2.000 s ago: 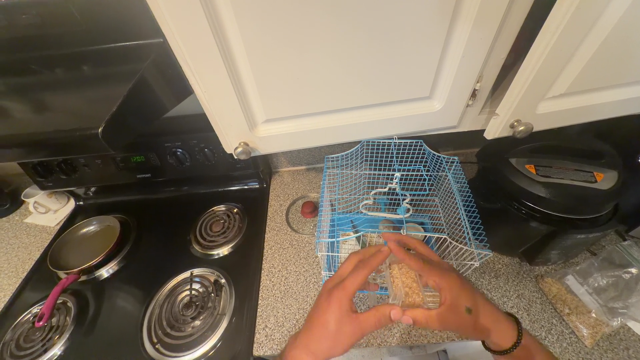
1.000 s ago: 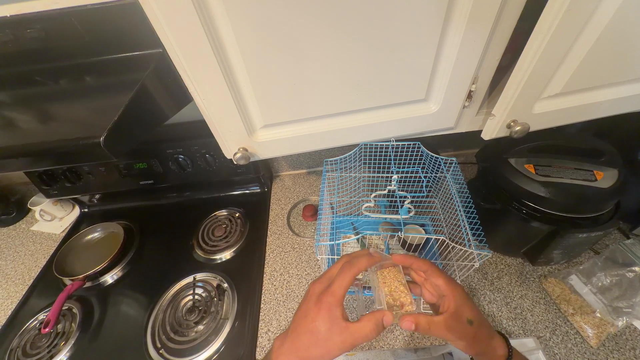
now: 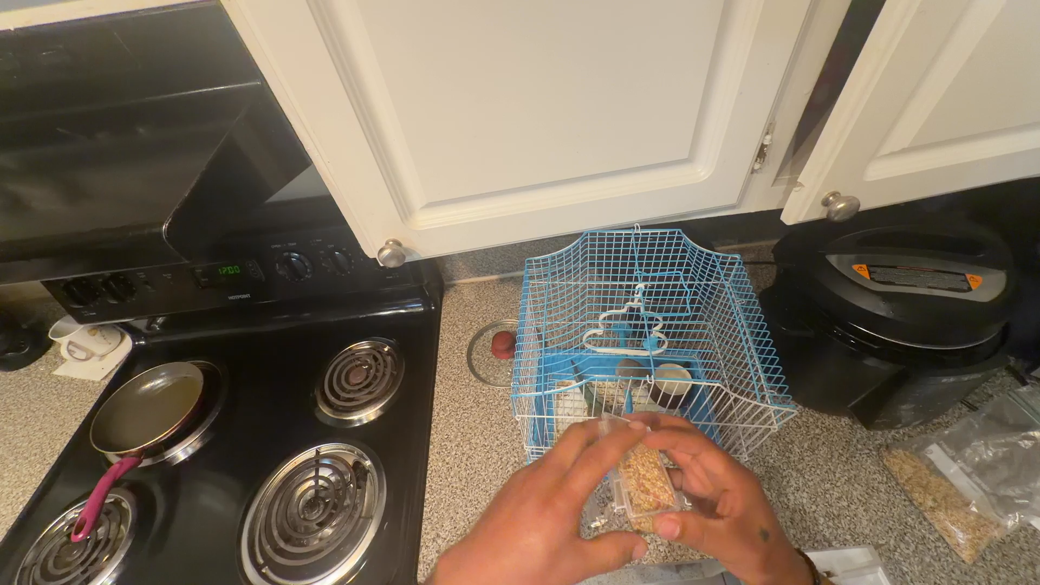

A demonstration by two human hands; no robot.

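Observation:
A small clear plastic container of seeds (image 3: 646, 481) is between my hands, in front of the wire bird cage. My left hand (image 3: 544, 508) rests against its left side, fingertips at its top. My right hand (image 3: 715, 496) grips it from the right, thumb on its lower front edge. Behind it stands the blue and white wire cage (image 3: 552, 325), with a white cloud-shaped wire piece (image 3: 626, 345) on its front. Cups, one of them pale-rimmed (image 3: 673, 382), show through the bars. My fingers hide part of the container's top.
On the left is a black coil stove (image 3: 268, 414) with a pink-handled frying pan (image 3: 150, 406). A glass lid (image 3: 479, 366) lies left of the cage. To the right are a black electric pressure cooker (image 3: 910, 317) and a plastic bag of seeds (image 3: 934, 487). White cabinet doors (image 3: 552, 97) hang above.
Two seconds ago both hands covered more of the container; its seed-filled face now shows between them. My left fingers have moved over its top since the frame one second ago.

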